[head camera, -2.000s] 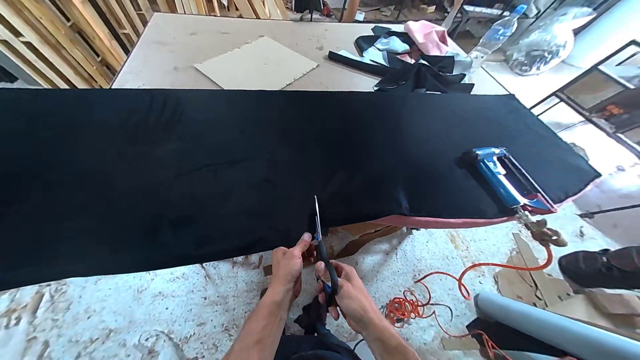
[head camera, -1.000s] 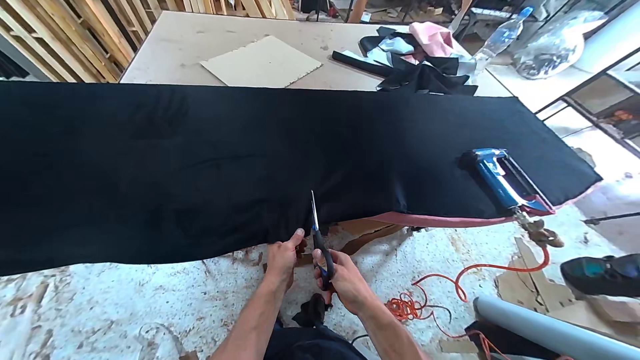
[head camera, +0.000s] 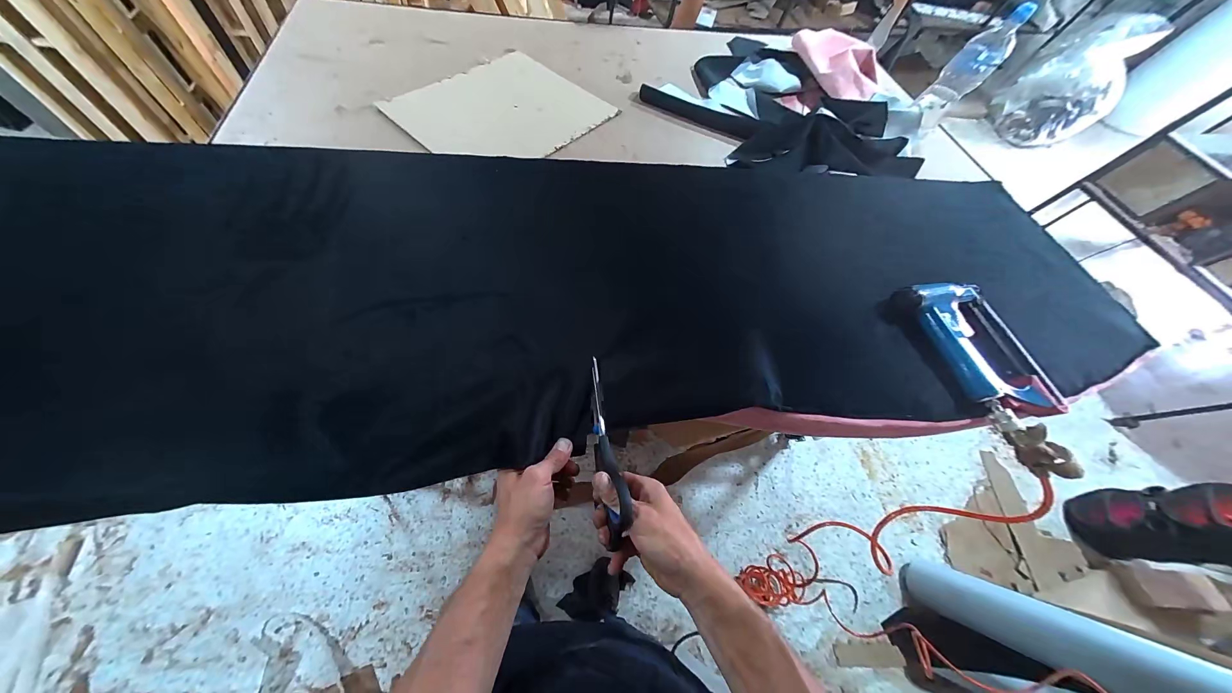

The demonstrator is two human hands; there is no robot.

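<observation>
A long piece of black fabric [head camera: 433, 289] stretches across the view, with a pink layer [head camera: 847, 423] showing along its near edge at the right. My left hand [head camera: 529, 491] pinches that near edge near the middle, thumb on top. Just right of it, my right hand [head camera: 640, 525] grips scissors [head camera: 599, 414] by their dark handles. The blades point away from me over the fabric's edge; how far apart they are is hard to tell. On the fabric's right part lies a blue pneumatic staple gun [head camera: 962, 346], joined to an orange air hose [head camera: 953, 515].
Behind the fabric, a table [head camera: 356, 48] bears a beige board [head camera: 500, 106], black and pink fabric scraps [head camera: 818, 106] and a plastic bottle [head camera: 977, 63]. Coiled hose, cardboard and a grey roll [head camera: 1049, 616] lie on the littered floor. A person's shoe [head camera: 1150, 520] is at the right.
My left hand stays at the near edge and the scissors stay beside it. Folds in the fabric near my left hand look more bunched than two seconds ago.
</observation>
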